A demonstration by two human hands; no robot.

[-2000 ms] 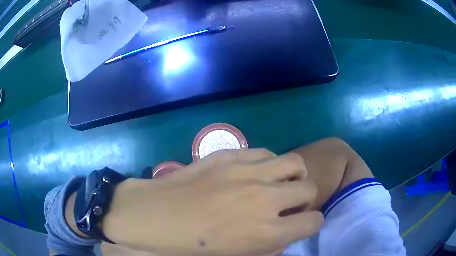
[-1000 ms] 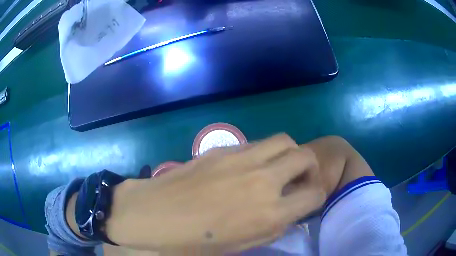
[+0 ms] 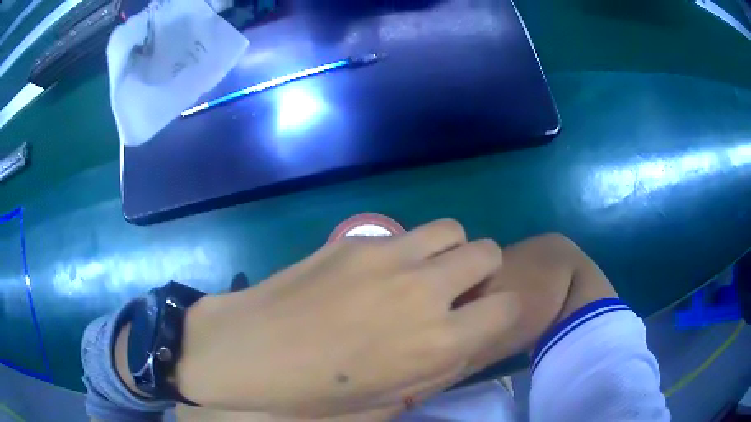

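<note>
My left hand (image 3: 346, 321), with a black watch (image 3: 154, 339) on its wrist, reaches across the lower middle. Its fingers are bent beside my bare right forearm; the fingertips are hidden and no held object shows. My right arm (image 3: 548, 284) comes from a white sleeve with a blue edge and passes behind my left hand. My right hand cannot be made out. A brown-pink round compact (image 3: 368, 222) lies on the green bench just beyond my left hand, mostly covered by it.
A thin blue stick (image 3: 276, 83) lies on the glossy black mat (image 3: 395, 136). A crumpled white wipe (image 3: 165, 70) overlaps the mat's left corner. A metal piece (image 3: 14, 161) and a blue tape outline (image 3: 27, 284) are at far left.
My left hand has shifted slightly and now hides more of the compact; its second disc no longer shows. The bench view has moved a little, showing more of the metal piece at left.
</note>
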